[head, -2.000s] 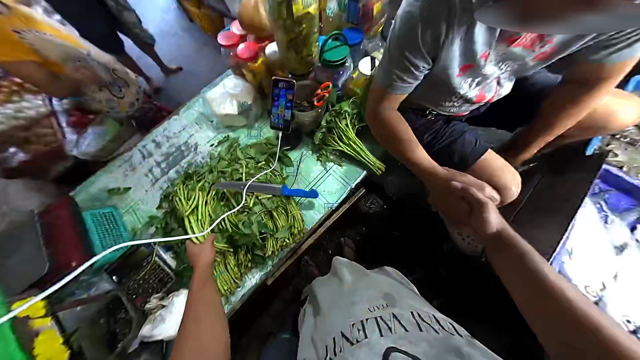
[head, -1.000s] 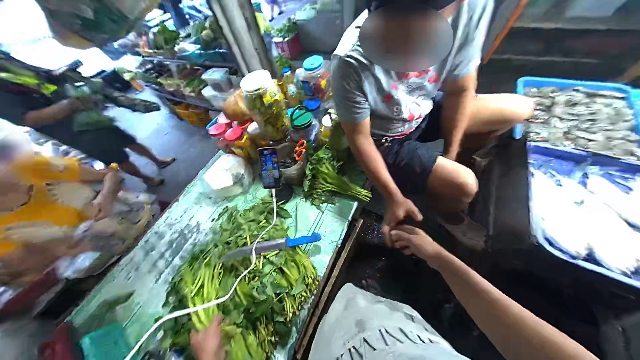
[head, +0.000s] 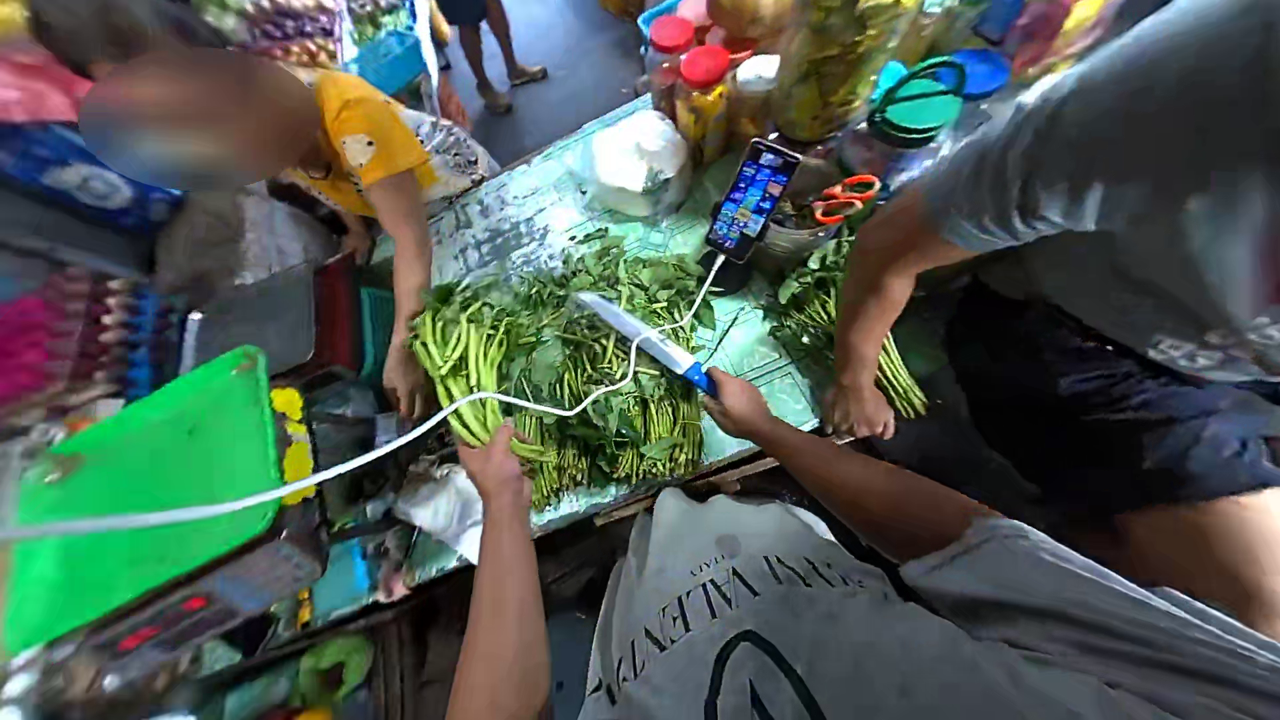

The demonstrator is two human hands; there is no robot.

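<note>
My left hand (head: pixel 497 465) grips the cut stem ends of a bunch of leafy green vegetable stems (head: pixel 462 350) at the left side of a larger pile. My right hand (head: pixel 738 402) is closed on the blue handle of a long kitchen knife (head: pixel 640 332), whose blade lies across the leaves and points up and left. More bundled greens (head: pixel 655 425) lie between my hands on the green patterned tabletop (head: pixel 765 375). A white cable (head: pixel 540 405) runs over the greens to an upright smartphone (head: pixel 752 200).
Across the table, a person in yellow (head: pixel 375 130) reaches beside the bunch. Another person's hand (head: pixel 860 408) rests at the table edge on the right, near more greens (head: pixel 810 310). Orange-handled scissors (head: pixel 846 198), lidded jars (head: pixel 703 95), a white bag (head: pixel 640 160) and a green tray (head: pixel 150 490) surround the workspace.
My right hand has moved from the other person's hand on the right to the knife handle, and the blade has turned. The person in yellow now reaches in beside the greens.
</note>
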